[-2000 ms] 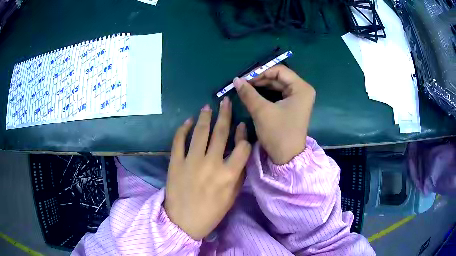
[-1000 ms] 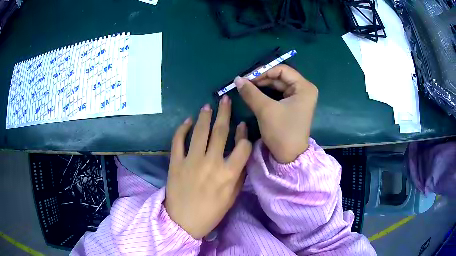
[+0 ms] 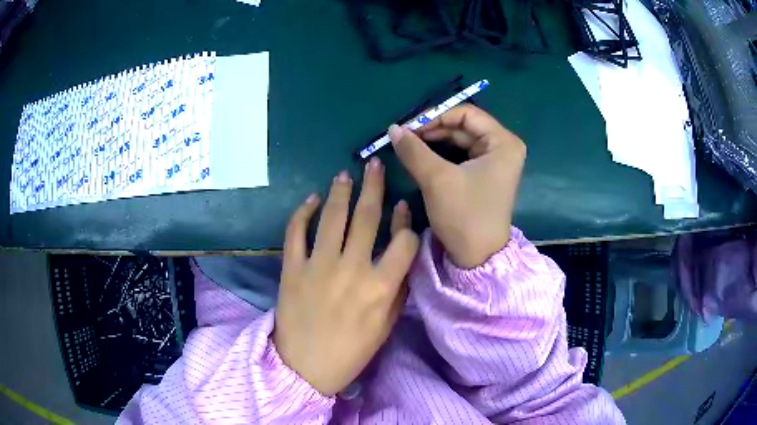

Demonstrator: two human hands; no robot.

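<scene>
A narrow white adhesive strip with blue print (image 3: 452, 101) lies slanted on the green bench. A thin black frame (image 3: 455, 85) shows just behind and along the strip; the rest of it is hidden under the strip and hands. My right hand (image 3: 466, 178) grips the strip between thumb and index finger near its middle. My left hand (image 3: 344, 282) lies palm down with fingers spread, its middle or index fingertip at the strip's lower left end. Whether that fingertip presses on the frame's edge is hard to tell.
An adhesive sheet (image 3: 108, 141) lies at left. A tangled frame pile (image 3: 465, 33) is at the back. Stacked frames (image 3: 610, 33) rest on white paper (image 3: 643, 116) at right, beside clear plastic bags (image 3: 718, 91). A black basket (image 3: 75, 332) sits below the bench edge.
The strip's far end has shifted slightly, with small movements of my right hand along it. My left hand has stayed almost still.
</scene>
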